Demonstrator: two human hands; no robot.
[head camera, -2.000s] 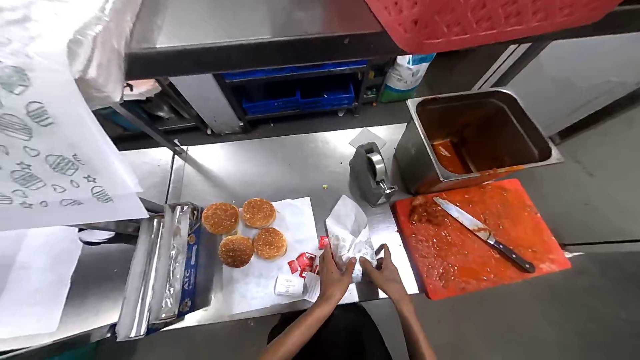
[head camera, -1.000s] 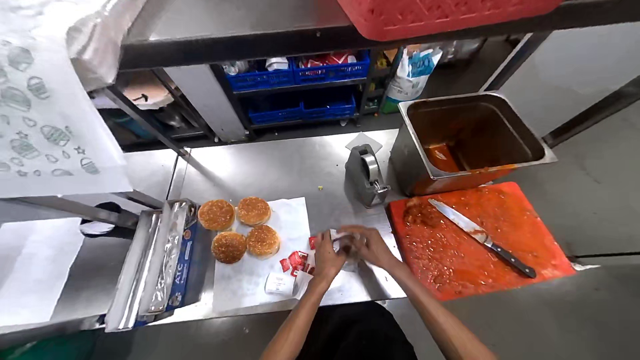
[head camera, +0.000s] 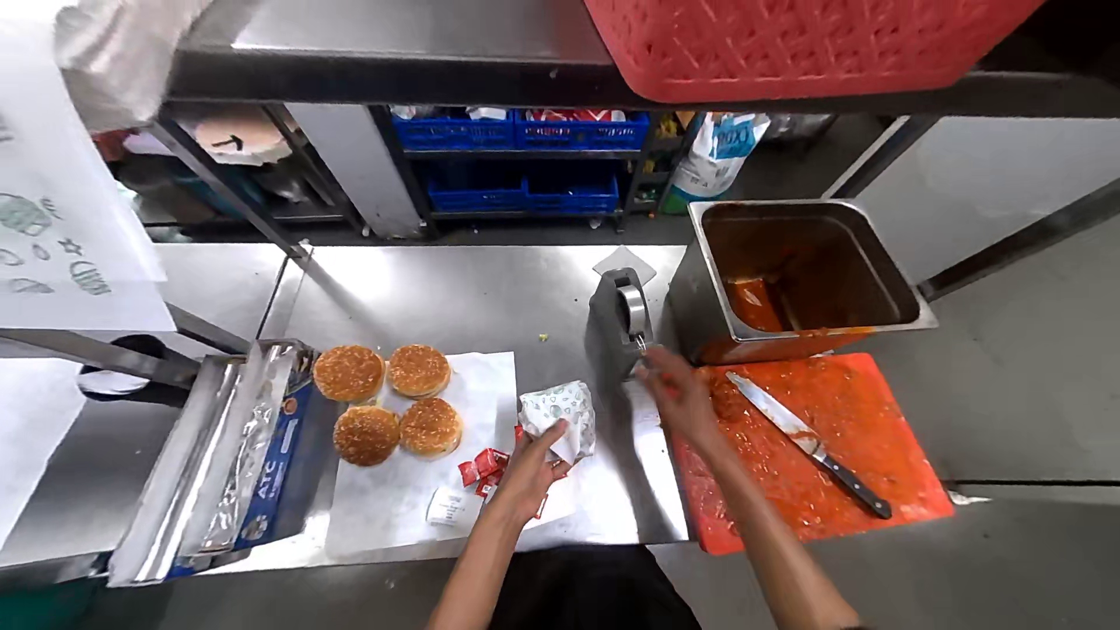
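My left hand (head camera: 528, 470) holds a small parcel wrapped in printed paper (head camera: 560, 415) at the right edge of a white sheet (head camera: 490, 385). My right hand (head camera: 672, 390) is at the front of a grey tape dispenser (head camera: 623, 306), its fingertips at the tape end; whether they pinch tape is too small to tell. Left of the parcel, several sesame buns (head camera: 420, 371) sit on the white sheet. Red sachets (head camera: 484, 467) and a slip bearing writing (head camera: 453, 507) lie beside my left hand.
A red cutting board (head camera: 840, 411) smeared with sauce holds a knife (head camera: 809, 444). Behind it stands a deep steel container (head camera: 726, 311) with red sauce. Foil and film rolls (head camera: 236, 455) lie at left. A red basket (head camera: 814, 52) rests on the shelf overhead.
My right hand has left the parcel and moved right to the tape dispenser. My left hand stays at the parcel. The view has shifted somewhat.
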